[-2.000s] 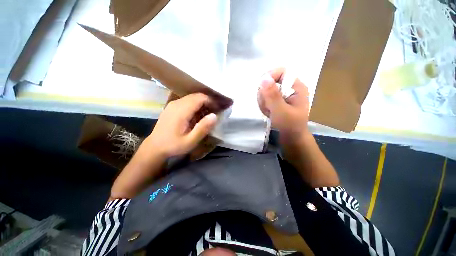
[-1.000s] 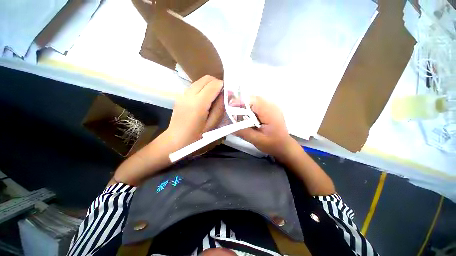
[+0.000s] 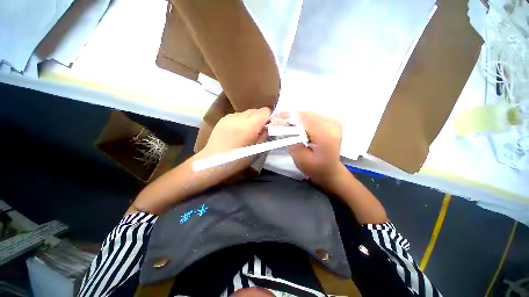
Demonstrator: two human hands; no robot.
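Observation:
A large brown panel with a white backing lies folded over on the table, its brown face curling up at the centre. My left hand grips the panel near its folded edge. My right hand holds a bunch of narrow white strips; one strip sticks out to the left across my left wrist. Both hands are close together at the panel's near edge. The fingertips and the panel edge between them are partly hidden by the strips.
More brown panel lies at the right. A pale yellow translucent bottle or roll and tangled white strands are at the far right. White and brown sheets lie at the left. An open cardboard box with pale shreds stands below the table.
The white strips have come into clear view at my right hand, reaching over my left wrist. The brown panel has folded further over toward the centre. Both hands have come together.

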